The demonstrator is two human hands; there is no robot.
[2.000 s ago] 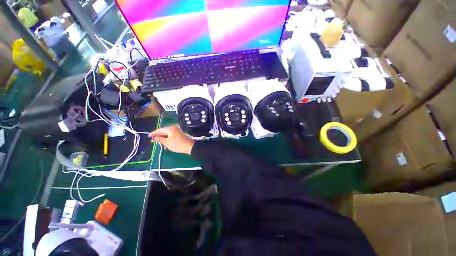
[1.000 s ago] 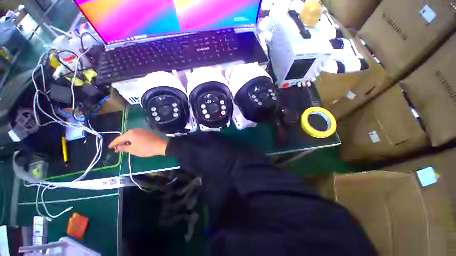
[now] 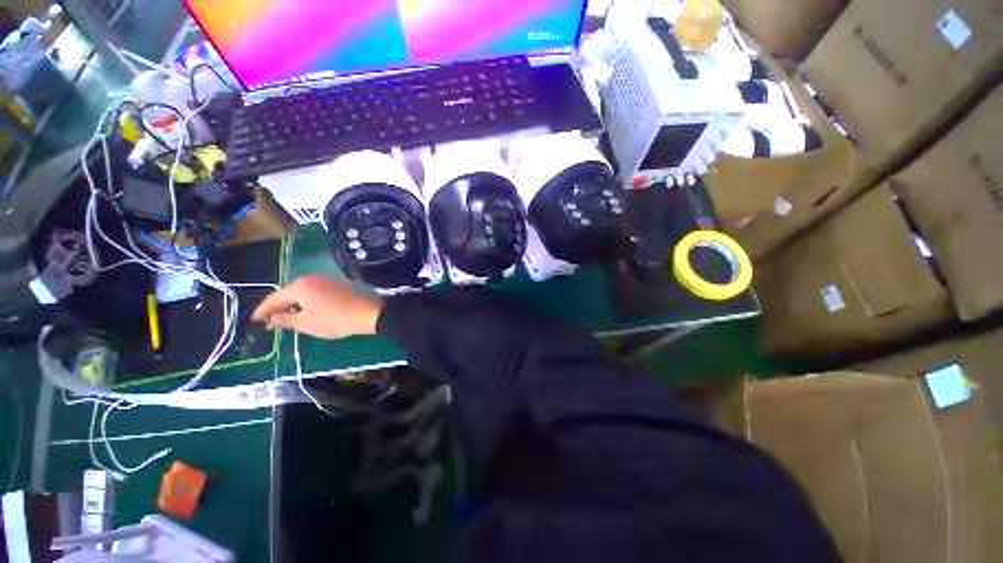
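My right hand (image 3: 319,307), bare with a black sleeve, is over the green bench's front part, left of the cameras. Its fingertips pinch a thin white cable (image 3: 299,357); the cable's end is hidden in the fingers. Three white-hooded dome cameras stand in a row below the keyboard: the left camera (image 3: 379,236) and right camera (image 3: 580,209) show pale LED dots, and the middle camera (image 3: 478,225) has its black ball turned to the right. My left hand is not in view.
Tangled white leads (image 3: 226,313) and a yellow pen (image 3: 153,322) lie on the black mat. Behind are the keyboard (image 3: 385,116), monitor (image 3: 385,33) and white instrument (image 3: 665,110). Yellow tape (image 3: 713,265) lies right, an orange block (image 3: 182,489) lower left; cartons (image 3: 902,176) stand right.
The middle camera's black ball has turned to the right. My view has shifted, so the bench things sit further left than two seconds ago. My right hand still pinches the white cable.
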